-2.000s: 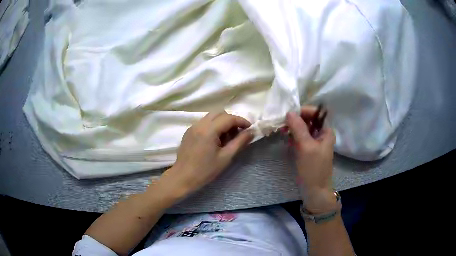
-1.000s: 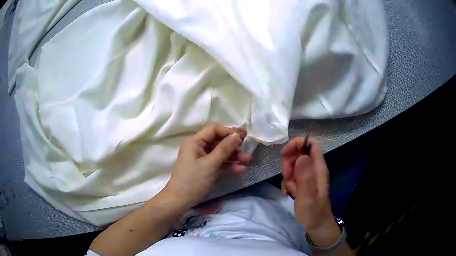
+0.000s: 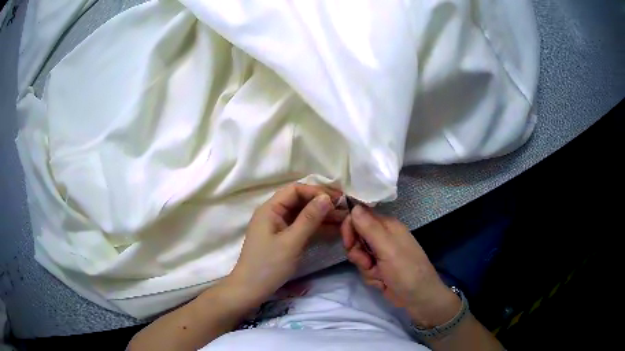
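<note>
A large cream-white garment [image 3: 185, 137] lies in folds over the table, its near edge bunched at the hands. A brighter, cooler white cloth, perhaps the lining [image 3: 356, 89], lies over its right part and comes to a corner by the fingers. My left hand [image 3: 284, 230] pinches the garment edge between thumb and forefinger. My right hand [image 3: 390, 257] is shut on dark slim snips [image 3: 350, 203], whose tip meets the cloth at the left fingertips. The rest of the snips is mostly hidden in the fingers. Any thread is too small to tell.
The grey speckled table [image 3: 473, 185] has a curved near edge close to my body. Another cream cloth piece [image 3: 51, 34] lies at the upper left. The floor at the lower right is dark, with a yellow-black strip.
Since a second ago, my right hand with the snips has moved left to my left fingertips. Earlier, the garment's near edge shifted and the view turned. My left hand keeps its pinch.
</note>
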